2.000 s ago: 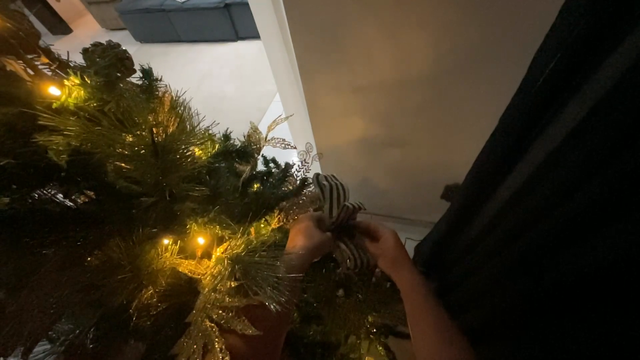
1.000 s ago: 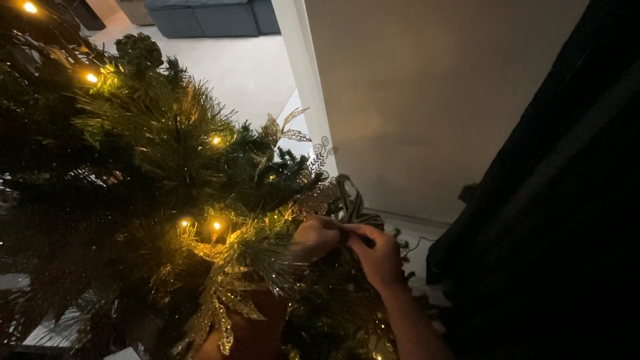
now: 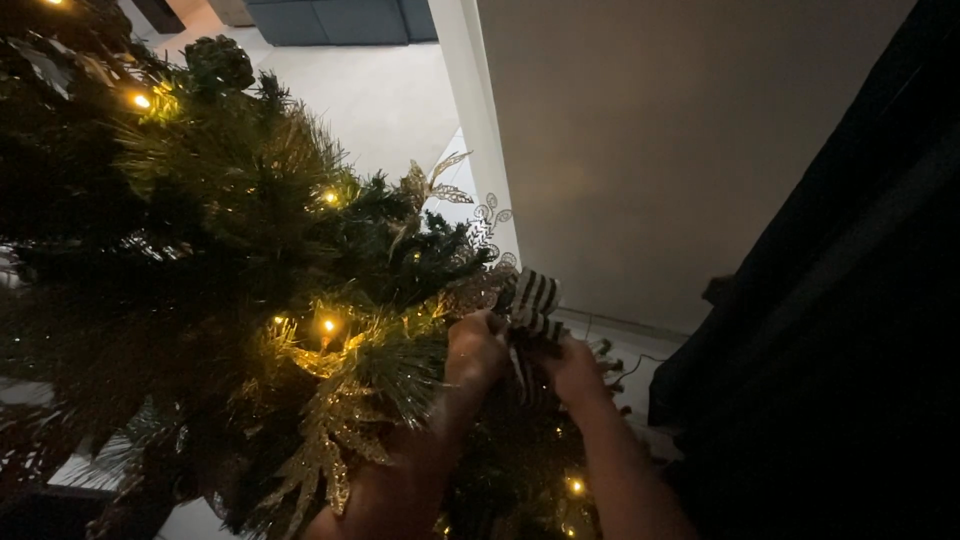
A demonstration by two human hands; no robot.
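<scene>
A black-and-white striped ribbon bow [image 3: 536, 300] is at the outer right side of a lit Christmas tree [image 3: 262, 180]. My left hand [image 3: 478, 349] is at the bow's left side, its fingers bent in among the foliage and partly hidden. At the lower right of the bow, my right hand [image 3: 574, 367] touches the ribbon; its fingertips are dark and blurred. Striped ribbon hangs down between the two hands. A gold glitter leaf spray [image 3: 330, 442] lies left of my left forearm, and a gold leaf pick [image 3: 442, 184] sticks out above the bow.
A plain wall [image 3: 637, 150] with a pale corner edge stands behind the bow. A dark curtain [image 3: 840, 315] hangs at the right. A thin cable [image 3: 637, 364] runs near the floor beside it. A grey-blue sofa [image 3: 337, 21] is at the top, beyond the pale floor.
The bow's striped loops face the view more fully than a second ago. My right hand has shifted from close against my left hand to a little apart from it.
</scene>
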